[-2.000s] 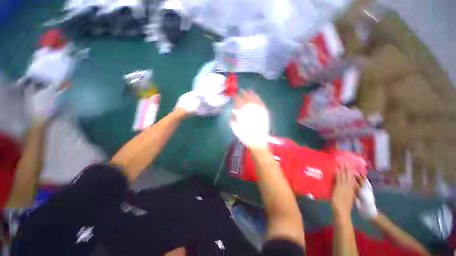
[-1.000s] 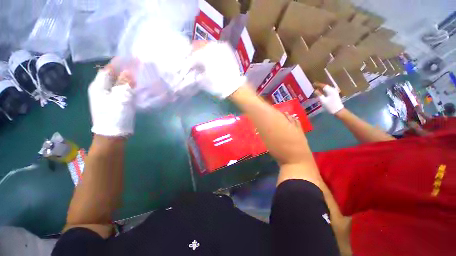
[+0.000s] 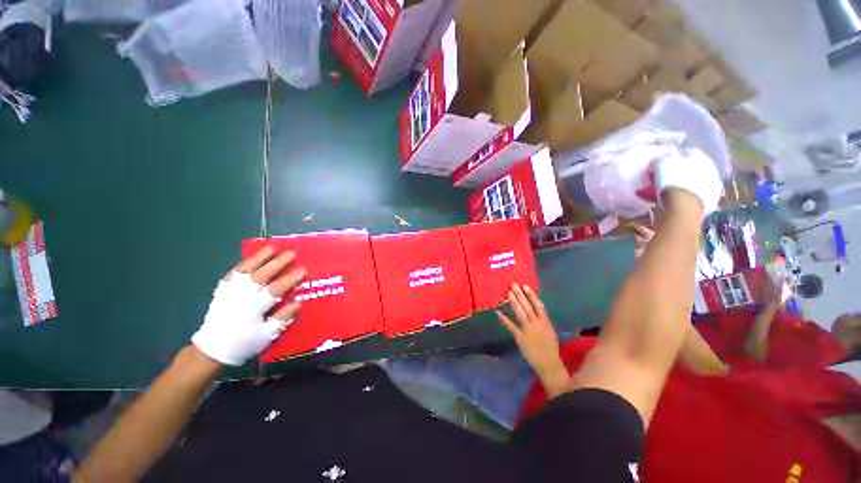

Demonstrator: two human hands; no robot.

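Observation:
My left hand (image 3: 247, 311), in a white glove with bare fingertips, lies with fingers spread on the left end of a row of three closed red retail boxes (image 3: 422, 279). My right hand (image 3: 687, 179), also gloved, is stretched out to the far right and holds a bagged product (image 3: 618, 174), white in clear plastic with a bit of red, above the open colour boxes (image 3: 508, 196). The fingertips of my right hand are hidden by the plastic. Another person's bare hand touches the rightmost red box.
Clear air-column bags (image 3: 196, 49) lie at the back left of the green bench (image 3: 123, 226). A red-printed label sheet (image 3: 34, 275) and a yellow item (image 3: 13, 221) lie at the left edge. Brown open flaps stand beyond the boxes. People in red shirts (image 3: 699, 406) are at the right.
The view has shifted right. My right hand has carried the bagged product from the bench to above the open boxes. My left hand has let go of the plastic and rests on the red boxes.

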